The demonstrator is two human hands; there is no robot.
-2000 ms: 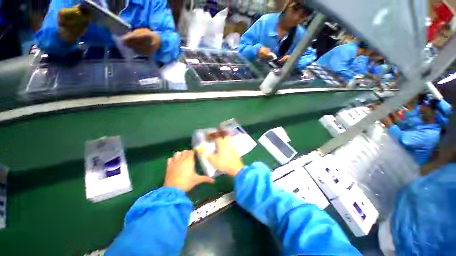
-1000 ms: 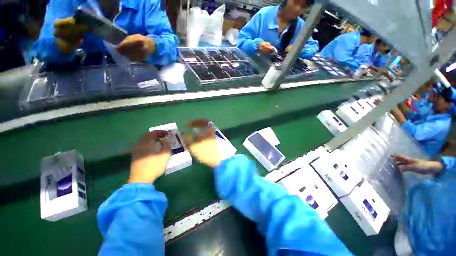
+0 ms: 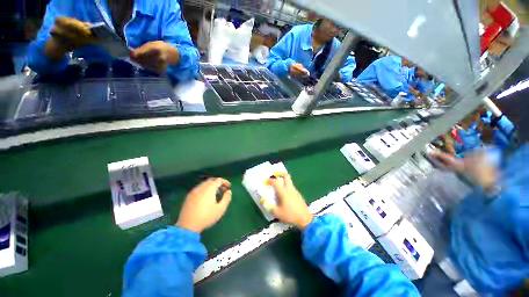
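A white phone box (image 3: pixel 256 176) lies on the green conveyor belt near its near edge. My right hand (image 3: pixel 284 200), with yellow finger cots, is on this box, gripping it from the right and above; the hand hides much of its face. My left hand (image 3: pixel 205 204) is over the belt to the left of that box, holding nothing, fingers curled and apart. A closed phone box (image 3: pixel 136 191) with a purple-and-black picture lies on the belt left of my left hand, a small pale piece on its face. Another phone box (image 3: pixel 13 235) is cut off at the left edge.
A chipped white rail (image 3: pixel 243 249) edges the belt. Several boxes (image 3: pixel 409 246) stand on the near bench at right, below a slanted metal post (image 3: pixel 426 136). A person's blurred hand (image 3: pixel 473 168) is at right. Across the belt are blister trays (image 3: pixel 243 84) and people in blue smocks.
The boxes in front have moved left along the belt. My left hand has let go of the box now at left. My right hand has moved right onto the box that held an open-faced phone.
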